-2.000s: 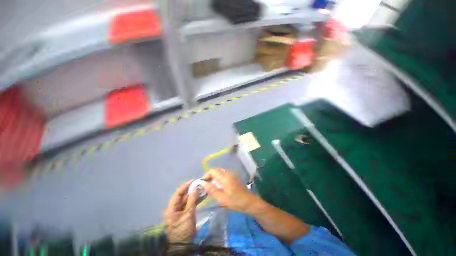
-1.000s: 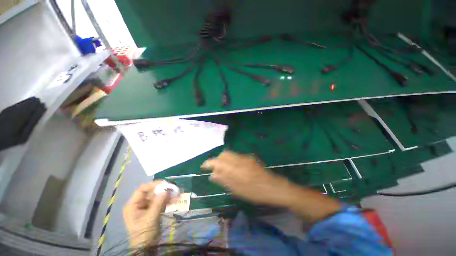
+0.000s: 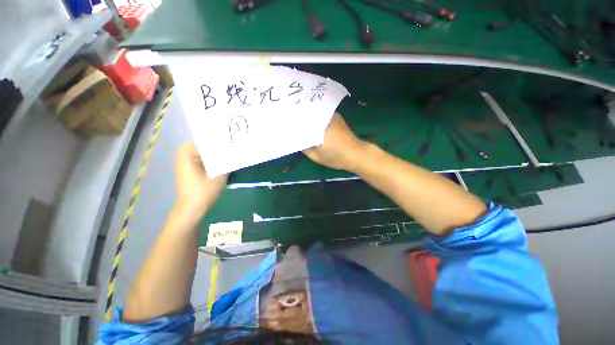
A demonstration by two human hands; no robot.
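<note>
The handwritten paper sign [image 3: 270, 111] hangs from the pale front edge of the upper rack shelf [image 3: 377, 62]. My left hand [image 3: 191, 176] is at the sign's lower left edge, its fingers hidden behind the paper. My right hand [image 3: 337, 145] is at the sign's right edge, its fingers also mostly hidden behind the paper. Whether either hand holds anything cannot be seen. The small round white unit is not visible.
Black power leads [image 3: 364, 30] lie on the upper green shelf; more leads [image 3: 445, 131] lie on the shelf below. A cardboard carton [image 3: 94, 101] and a red tray [image 3: 131, 75] stand on the left shelving. A small labelled paper [image 3: 224, 233] is below the sign.
My right hand has moved up to the sign's right edge. My left hand has moved up to its left edge, and the round white unit it held is now out of sight. The view has shifted.
</note>
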